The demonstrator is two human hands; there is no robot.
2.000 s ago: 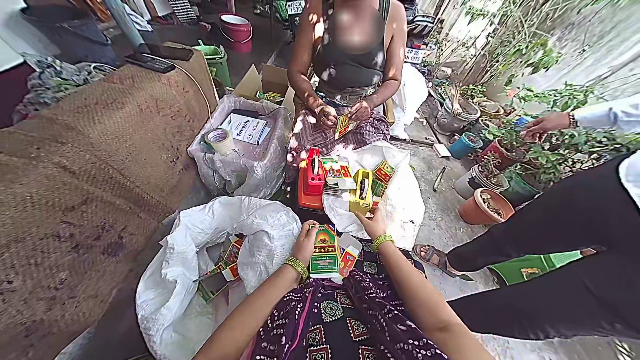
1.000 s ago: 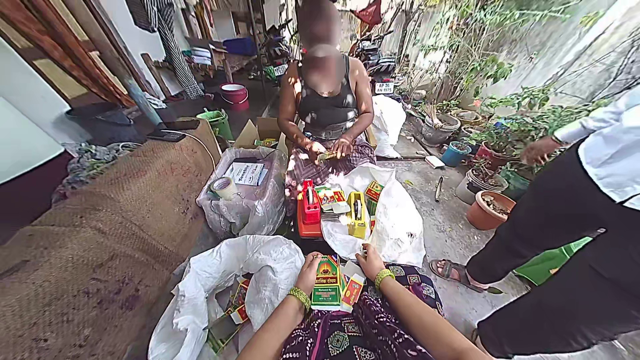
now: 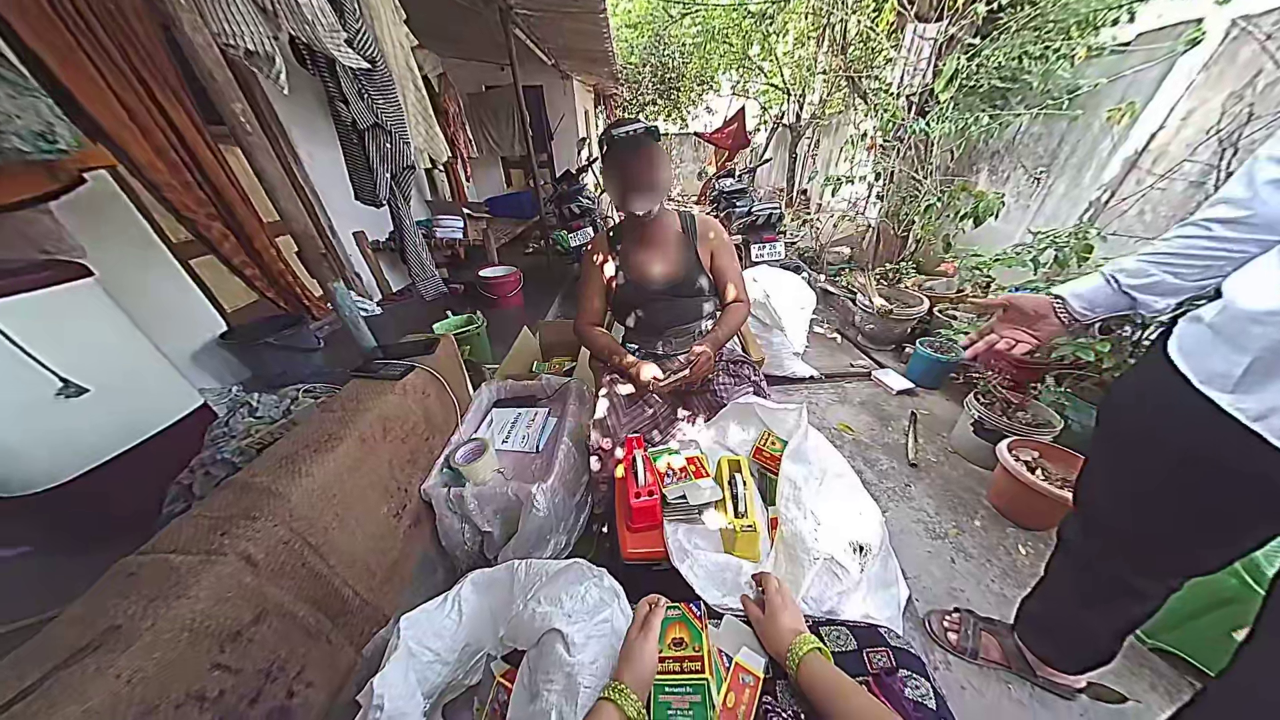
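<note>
Low in the head view, my left hand (image 3: 642,640) grips the left edge of a green and red printed carton (image 3: 684,655). My right hand (image 3: 775,618) is just right of that carton, above a smaller red and white box (image 3: 741,684); whether it touches either is unclear. Beyond my hands stand a red tape dispenser (image 3: 640,500) and a yellow tape dispenser (image 3: 739,508). Between them lies a stack of flat printed cartons (image 3: 686,478). A white sack (image 3: 845,530) spreads under the yellow dispenser. At my left is an open white sack (image 3: 520,590) with printed cartons inside.
Across from me a seated person (image 3: 665,290) holds a small item. A plastic-wrapped box (image 3: 515,500) bears a tape roll (image 3: 474,461). Burlap (image 3: 270,540) covers something at left. At right stand another person (image 3: 1150,450) and potted plants, including a terracotta-coloured pot (image 3: 1035,483).
The view has tilted up. My right hand has moved off the carton's right side, while my left stays on it. The standing person's hand at right has turned palm up.
</note>
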